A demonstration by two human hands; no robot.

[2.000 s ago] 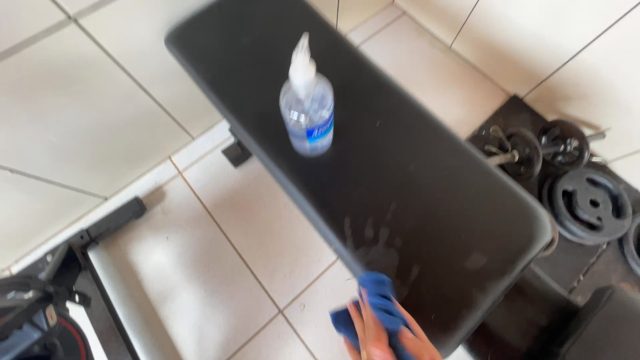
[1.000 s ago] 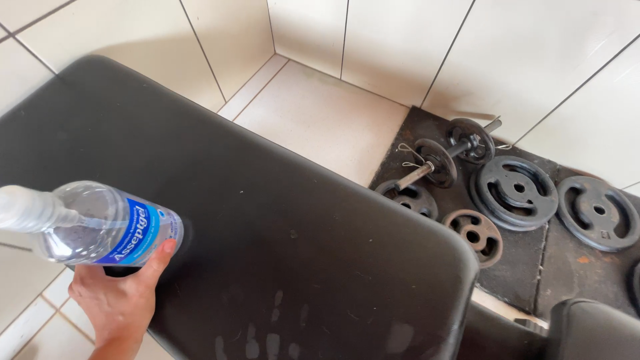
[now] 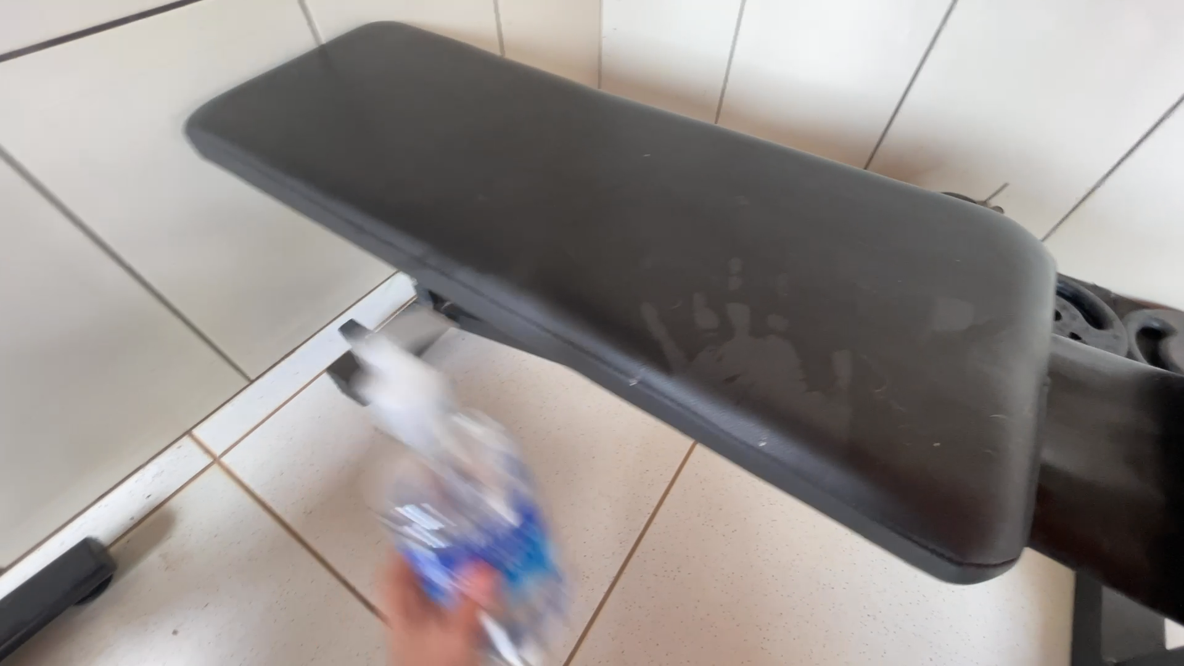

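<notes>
Blurred by motion, a clear plastic pump bottle [image 3: 490, 490] with a white top and a blue label is held in my left hand [image 3: 439, 610] at the lower left of centre. It is tilted, its pump end pointing up and left, over the tiled floor and beside the near edge of the bench pad. The black padded bench [image 3: 601, 231] stretches from the upper left to the right. A smeared handprint mark [image 3: 754, 356] shows on the right part of its surface. My right hand is out of view, and no blue cloth shows.
Black weight plates [image 3: 1091, 314] lie partly hidden behind the right end of the bench. A black padded part [image 3: 1110, 462] adjoins that end. A black metal bar end [image 3: 55, 597] sits at the lower left. Tiled walls [image 3: 832, 74] stand behind.
The bottle stood on the bench two seconds ago; my left hand held it over the pad a second ago and now has it beside the near edge. The right hand with the blue cloth has left view.
</notes>
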